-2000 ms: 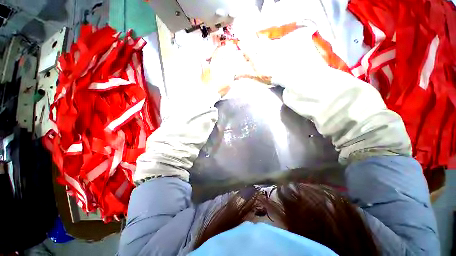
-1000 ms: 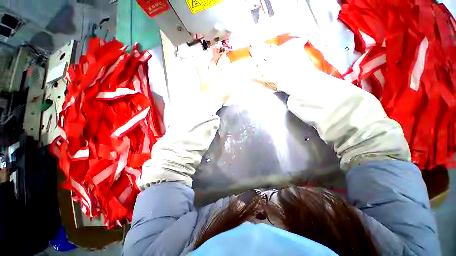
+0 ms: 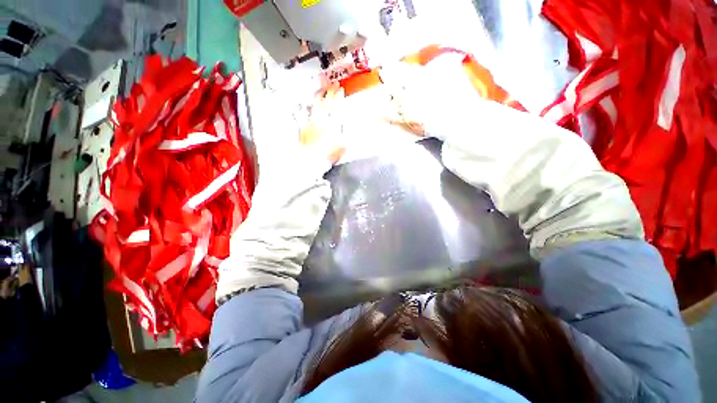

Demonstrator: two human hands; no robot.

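A red strip, orange under the lamp (image 3: 362, 81), lies flat just below the needle and presser foot (image 3: 336, 60) of the sewing machine head (image 3: 314, 24). My left hand (image 3: 321, 130) is at the strip's left, on the overexposed white bed; its fingers are washed out. My right hand (image 3: 402, 106) is at the strip's right end, also bleached by glare; its fingertips blur into the bed. Another orange-red length (image 3: 483, 79) curves behind my right hand and wrist. Whether the fingers grip or only press the strip cannot be made out.
A left pile of red strips (image 3: 177, 205) with pale stripes stands beside my left arm, over a cardboard box (image 3: 149, 367). A right pile of strips (image 3: 668, 157) hangs by my right arm. The shiny metal table plate (image 3: 393, 220) lies between my forearms. A person's hand (image 3: 22, 275) shows far left.
My left hand has moved slightly left and down, away from my right hand. More of the orange strip shows flat below the presser foot. The view has shifted a little.
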